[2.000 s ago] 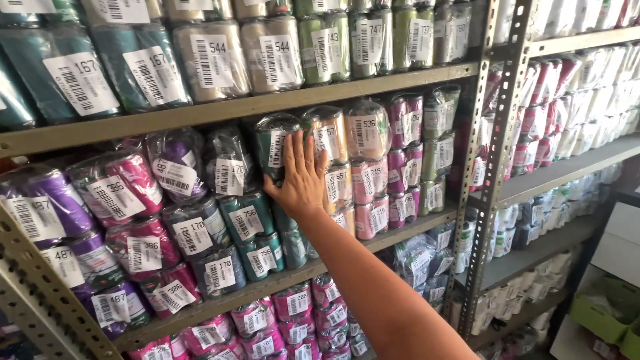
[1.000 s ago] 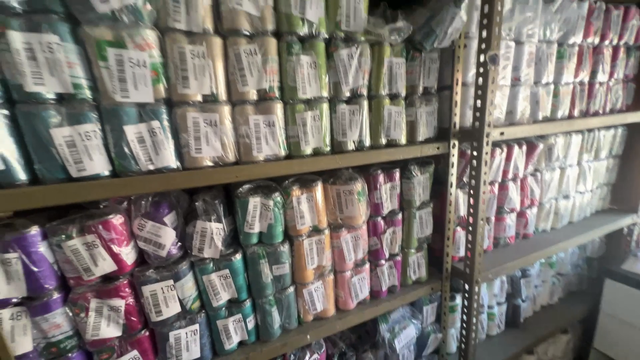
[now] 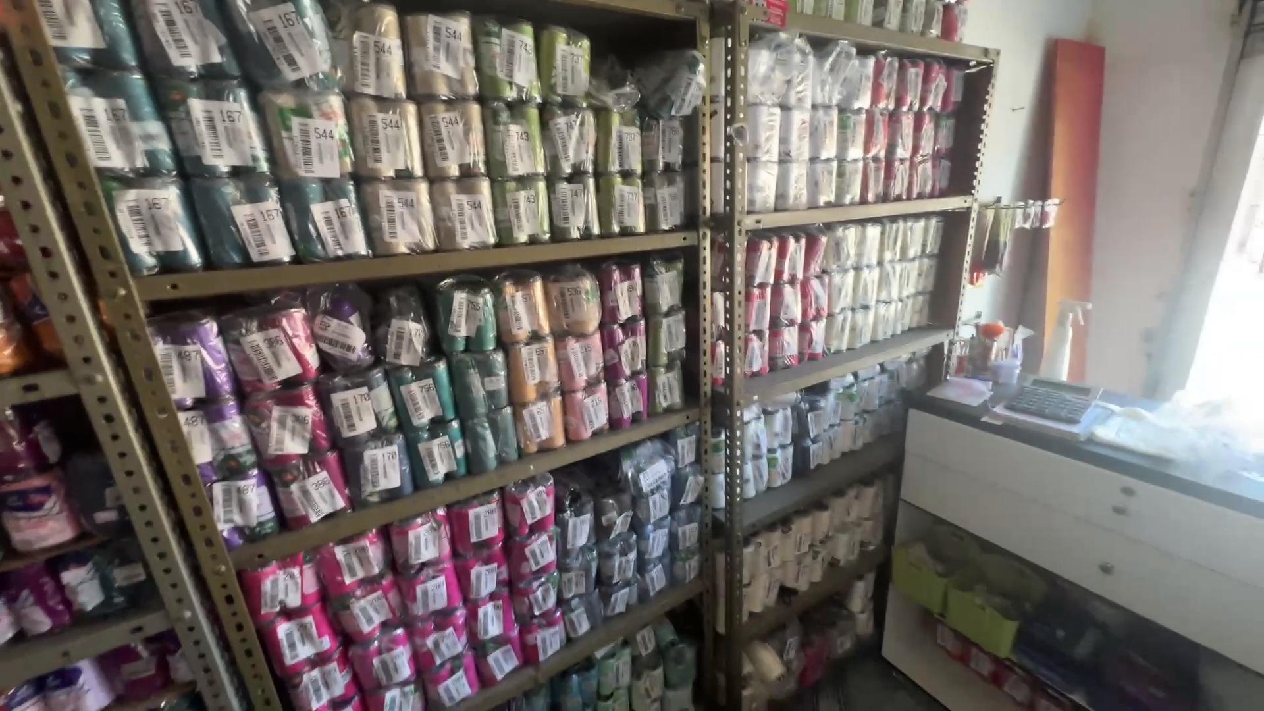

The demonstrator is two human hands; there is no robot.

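Neither of my hands is in the head view. Metal shelving (image 3: 415, 259) holds stacked, plastic-wrapped packs of thread or yarn with barcode labels. On the middle shelf, a dark green pack (image 3: 466, 314) tops a green stack, beside orange packs (image 3: 523, 306) on its right and teal packs (image 3: 423, 393) on its left. Purple packs (image 3: 188, 355) and pink-red packs (image 3: 272, 346) stand farther left. Beige packs (image 3: 400, 215) and teal-blue packs (image 3: 153, 225) fill part of the shelf above. Bright pink packs (image 3: 299, 637) are stacked below.
A second rack (image 3: 854, 215) with white and red packs stands to the right. Beyond it is a white drawer counter (image 3: 1047, 499) bearing a calculator (image 3: 1052, 400) and a spray bottle (image 3: 1062, 341). Green bins (image 3: 983, 612) sit beneath. Another rack's perforated post (image 3: 109, 434) is at the left.
A hand rested against the dark green pack on the middle shelf two seconds ago; it has since left the view. The view has shifted to show more of the room at right.
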